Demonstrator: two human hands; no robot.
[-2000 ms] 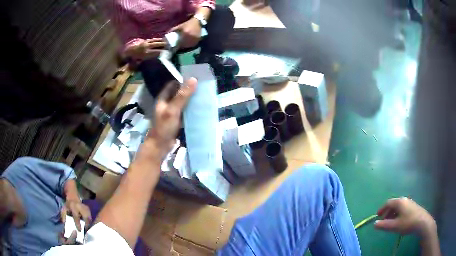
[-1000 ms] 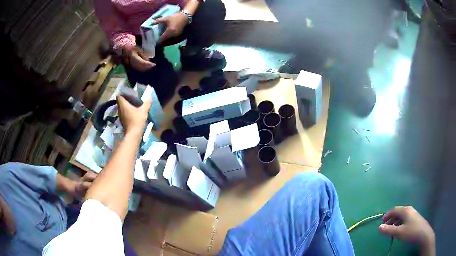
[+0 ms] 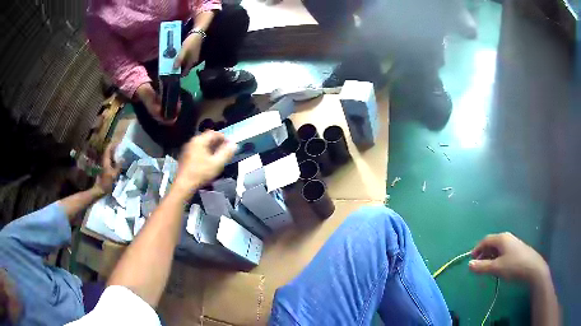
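My left hand [image 3: 205, 156], blurred, reaches over the left end of a printed carton [image 3: 260, 133] lying on dark tubes. The fingers hide that end; I cannot tell whether they grip it. My right hand [image 3: 506, 256] is at the far lower right, away from the cartons, its fingers loosely curled and nothing visible in it. Open black tubes [image 3: 314, 190] stand upright right of centre. An open carton [image 3: 266, 205] stands with its white flaps up beside them. Another open carton [image 3: 239, 242] stands nearer me.
A brown cardboard sheet [image 3: 360, 184] lies beneath. A carton [image 3: 360, 113] stands at its far right corner. A person opposite holds a carton [image 3: 170, 48] with a dark tube at its lower end. Another person's hand [image 3: 109, 170] is by the left cartons. My jeans-clad knee is near. A yellow cord passes my right hand.
My left hand has moved right from the left-side cartons to the lying carton; the dark object it held is no longer seen in it. The opposite person's carton is now upright. The view has shifted.
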